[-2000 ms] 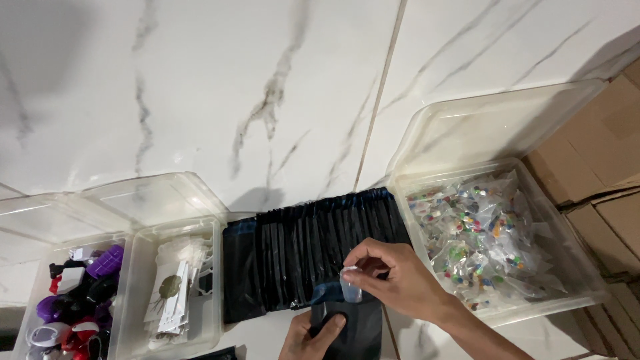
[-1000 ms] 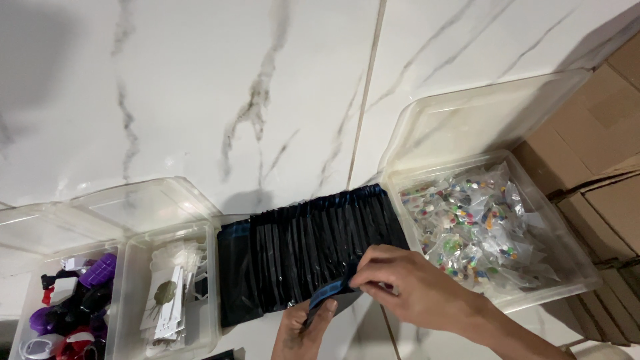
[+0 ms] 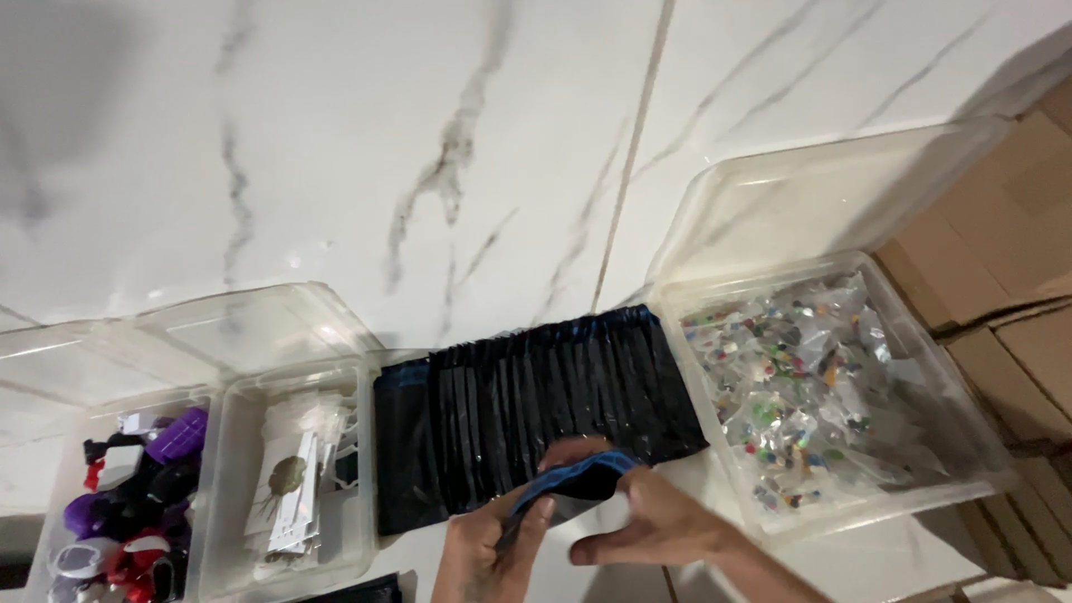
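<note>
My left hand (image 3: pixel 496 536) grips a black plastic mailing bag (image 3: pixel 578 494) by its left side, near the bottom middle. The bag's mouth is spread apart, showing its dark inside and a blue edge. My right hand (image 3: pixel 657 523) is at the bag's right edge, thumb apart from the fingers; whether it pinches the edge is unclear. Just behind the hands lies a row of overlapping black bags (image 3: pixel 536 402). A clear plastic bin (image 3: pixel 729 444) to the right holds small clear packets (image 3: pixel 796 394) of multicoloured pieces.
At left, one clear bin (image 3: pixel 366 469) holds white cards (image 3: pixel 293 494); another (image 3: pixel 205 469) holds purple, black, red and white plastic items (image 3: pixel 138 502). Raised lids lean against the marbled tile (image 3: pixel 502 167). Cardboard boxes (image 3: pixel 988 226) stand at right. A black item (image 3: pixel 368 590) lies at the bottom edge.
The held bag's mouth has gone from flat to spread apart. The small pale item in my right hand two seconds ago is no longer visible there.
</note>
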